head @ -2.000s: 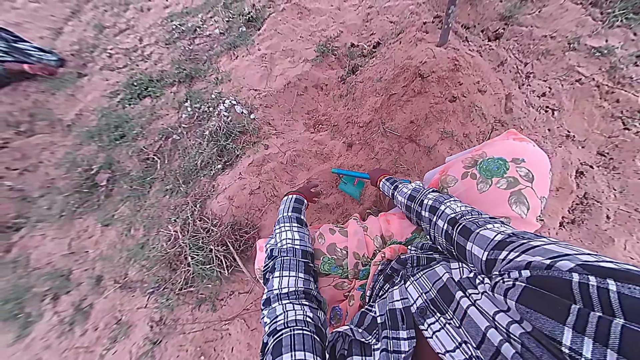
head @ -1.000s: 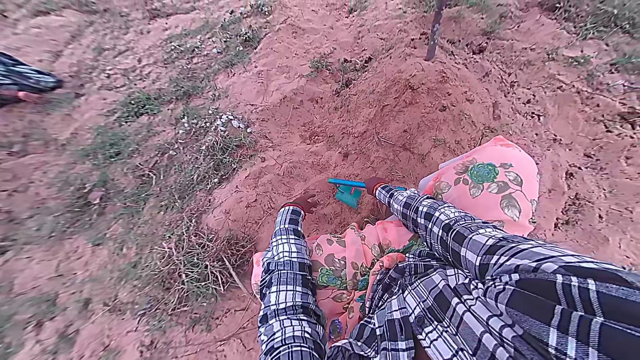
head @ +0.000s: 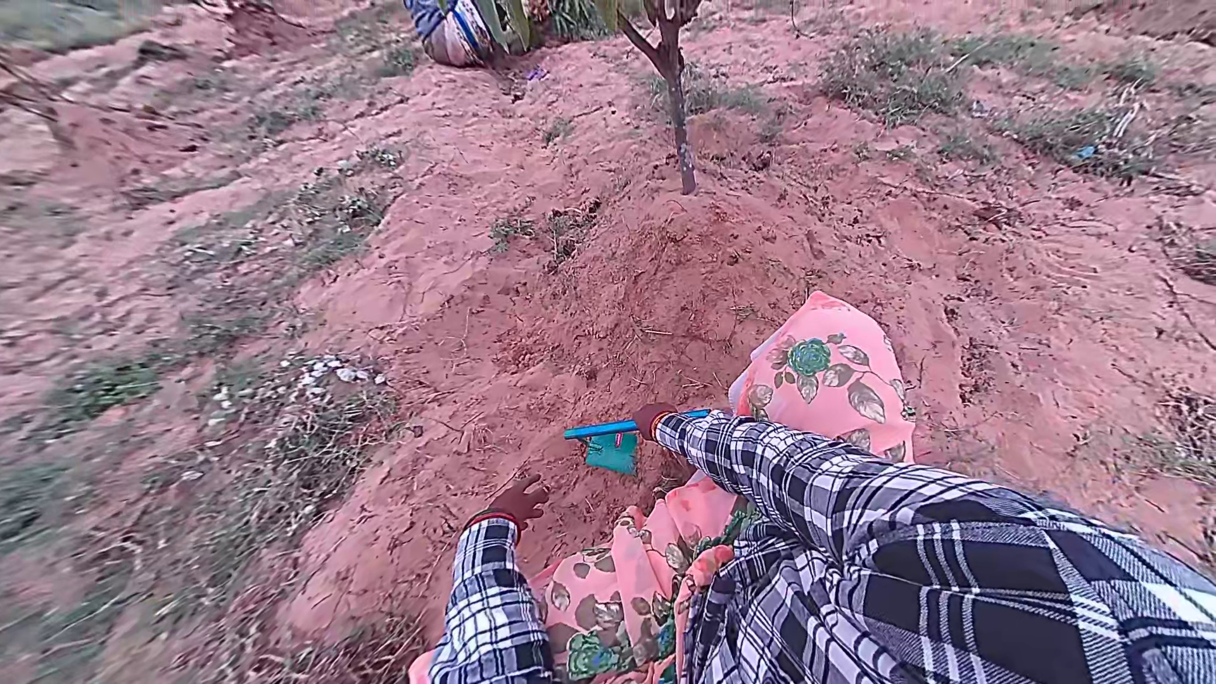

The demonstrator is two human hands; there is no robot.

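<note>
My right hand (head: 652, 419) is closed around the blue handle (head: 598, 430) of a small hand hoe. Its teal blade (head: 612, 454) hangs below the handle, against the reddish soil (head: 532, 361). To the left of the blade, my left hand (head: 520, 500) is at the soil with its fingers apart and nothing seen in them. Pink floral cloth (head: 608, 608) covers my legs, just beneath both hands. Whether the blade's lower edge is in the soil I cannot tell.
A thin tree trunk (head: 680, 133) rises from the mound ahead. Dry grass and twigs (head: 313, 456) lie at the left, with small whitish pieces (head: 332, 370) among them. A bundle or sack (head: 456, 33) is at the top. Grass tufts (head: 893, 76) grow at the upper right.
The view has tilted up, showing more of the tree and the ground beyond. My right hand keeps its hold on the hoe, and my left hand stays low beside it.
</note>
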